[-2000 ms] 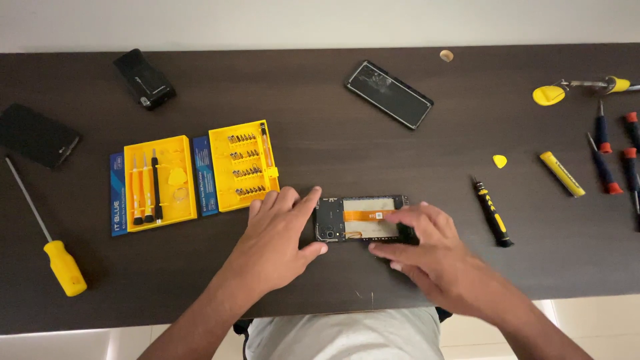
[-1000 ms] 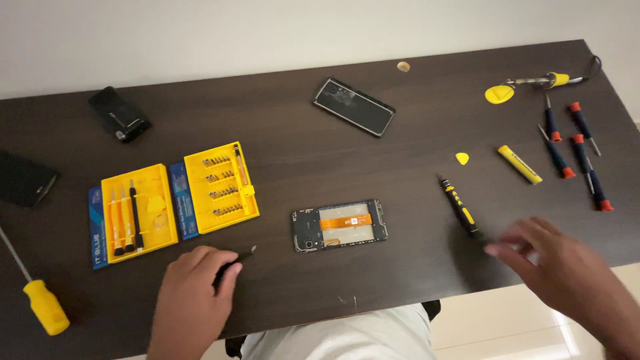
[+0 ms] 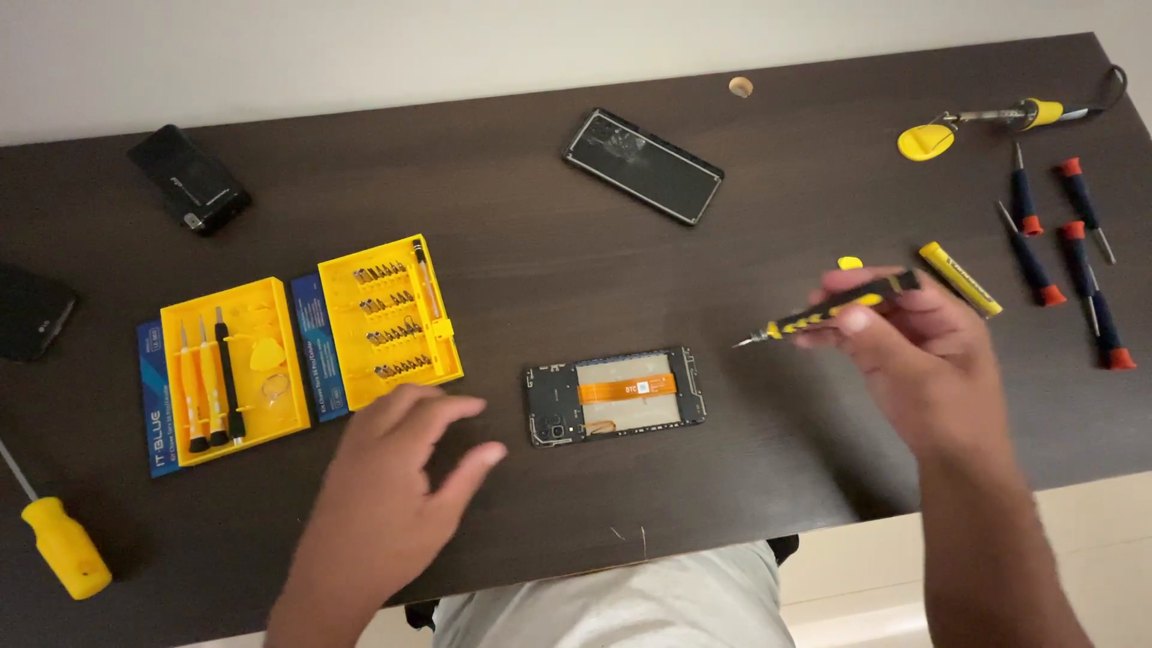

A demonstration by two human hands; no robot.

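Observation:
A phone with its back off (image 3: 621,400) lies flat near the table's front edge, an orange ribbon cable (image 3: 627,389) running across its pale inner plate. My right hand (image 3: 918,369) grips a black and yellow precision screwdriver (image 3: 832,309) to the right of the phone, its tip pointing left. On the other side, my left hand (image 3: 405,486) hovers with fingers apart and nothing visible in it, between the phone and the yellow case of driver bits (image 3: 328,346). The dark tool seen near it earlier does not show now.
Another phone (image 3: 643,168) lies behind, with two more dark devices (image 3: 191,184) (image 3: 31,310) at left. A large yellow-handled screwdriver (image 3: 67,549) rests front left. At right are a soldering iron (image 3: 1017,115), a yellow tube (image 3: 960,279) and several red-and-blue screwdrivers (image 3: 1030,265).
My right hand has picked up the black and yellow screwdriver from the table. My left hand has moved toward the phone and no longer shows the dark tool it held a second ago.

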